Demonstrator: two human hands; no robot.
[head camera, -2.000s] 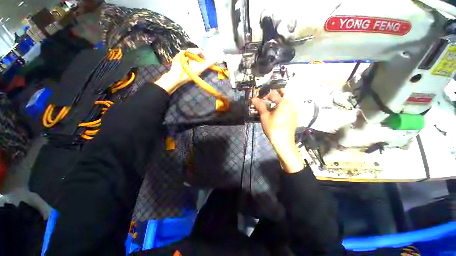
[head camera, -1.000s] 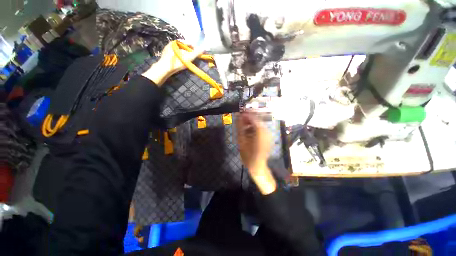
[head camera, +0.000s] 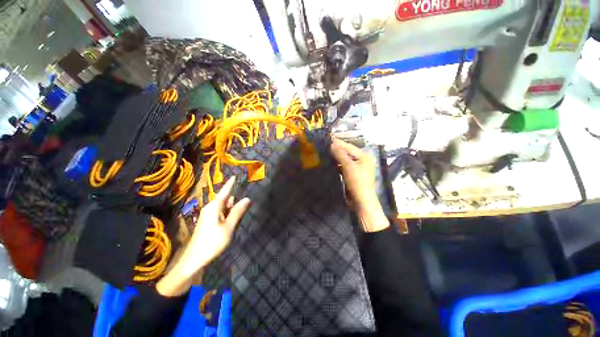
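A dark check-print bag body panel (head camera: 296, 250) hangs in front of me, with a yellow-orange handle (head camera: 260, 117) arching from its upper edge. The handle's flat orange tabs lie on the panel. My right hand (head camera: 357, 178) grips the panel's upper right corner, below and right of the needle area (head camera: 339, 59). My left hand (head camera: 214, 227) is at the panel's left side, thumb and fingers apart, holding nothing that I can see. The white sewing machine (head camera: 447, 36) stands beyond.
Stacked handled panels with orange loops (head camera: 158, 174) lie on the left. More orange loops (head camera: 247, 105) bunch behind the panel. A blue crate (head camera: 112, 309) is at lower left and another (head camera: 526, 296) at lower right. A green cylinder (head camera: 534, 120) sits on the machine's right side. Camouflage-like bundles (head camera: 204, 62) lie beyond.
The panel has come away from the needle area towards me and now hangs spread out. My left hand has let go of the handle and moved down. My right hand now holds the panel's corner.
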